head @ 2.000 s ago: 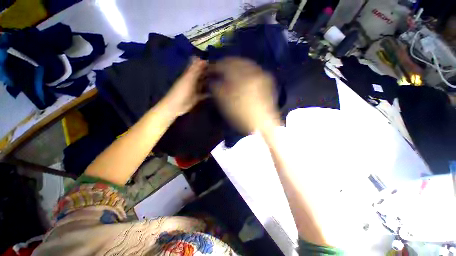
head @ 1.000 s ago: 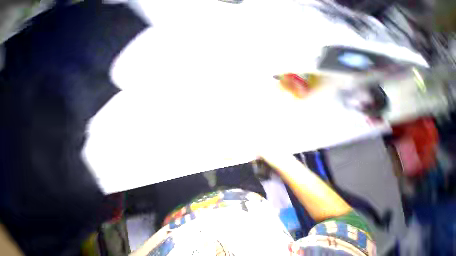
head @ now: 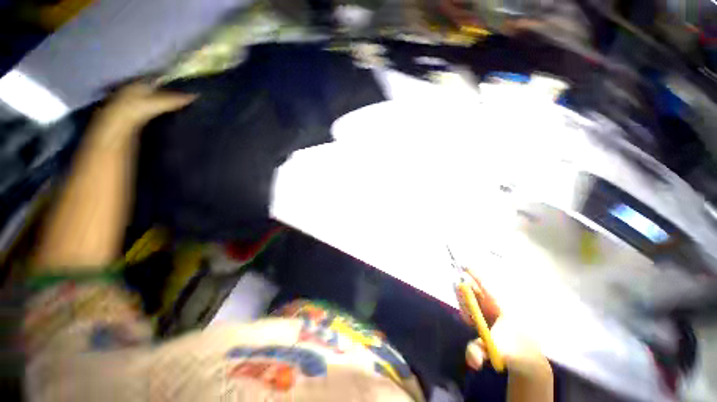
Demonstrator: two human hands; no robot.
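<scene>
Dark navy cloth pieces [head: 228, 141] lie in a heap on the left part of the white table [head: 377, 188]. My left hand [head: 145, 102], blurred, is at the heap's upper left edge with fingers pointing right; whether it grips cloth is unclear. My right hand [head: 507, 334] is at the table's front edge, shut on the scissors [head: 481, 326]. Their yellow handle shows along my fingers, and a thin blade points up and left over the table. The second handle loop is not clear.
The sewing machine [head: 550, 228] stands at the right, with a dark shiny plate [head: 629, 220] beyond it. A second pale table [head: 118, 39] is at the upper left. Blurred clutter lines the back. Yellow and red things show below the cloth heap.
The view has swung from the right back to the left. My left hand is in view again at the cloth. My right hand has come up from below the table edge and now holds scissors.
</scene>
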